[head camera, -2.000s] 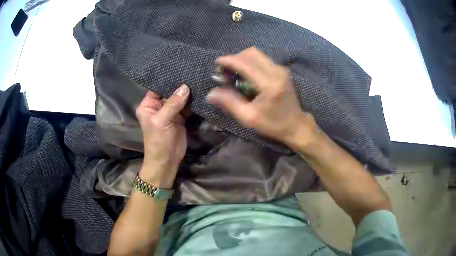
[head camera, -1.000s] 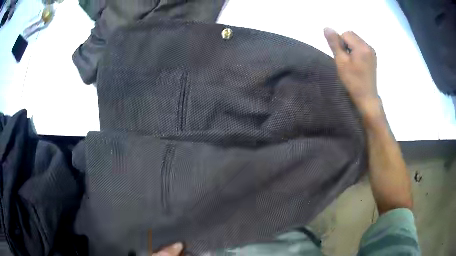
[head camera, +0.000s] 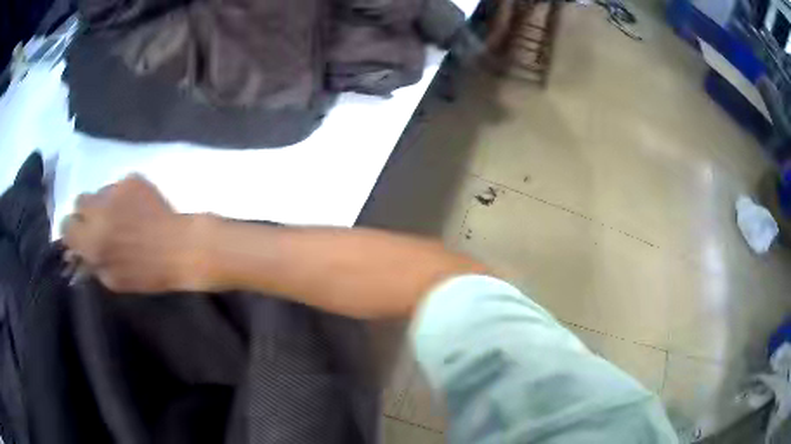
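My right hand (head camera: 121, 238) is blurred at the left of the picture, its forearm reaching across from the lower right. Its fingers are curled, with a small silver glint that looks like thread snips (head camera: 75, 267) at their lower side, mostly hidden. The hand is at the upper edge of a dark woven jacket (head camera: 295, 373) over the lap; whether it grips the cloth is unclear. Another dark jacket (head camera: 195, 108) lies on the table beyond, with shiny brown-grey cloth on top. My left hand is not in view.
The white table (head camera: 347, 165) ends in a slanting edge at centre. Dark cloth (head camera: 19, 251) lies at the left edge. To the right are the tiled floor (head camera: 572, 234), a brown wooden stool or chair (head camera: 529, 39), a white crumpled item (head camera: 756, 225) and blue containers (head camera: 733, 82).
The view has swung right, showing the floor. My right hand has moved from the jacket's right end to the left side. My left hand has gone out of view. A jacket now lies farther up the table.
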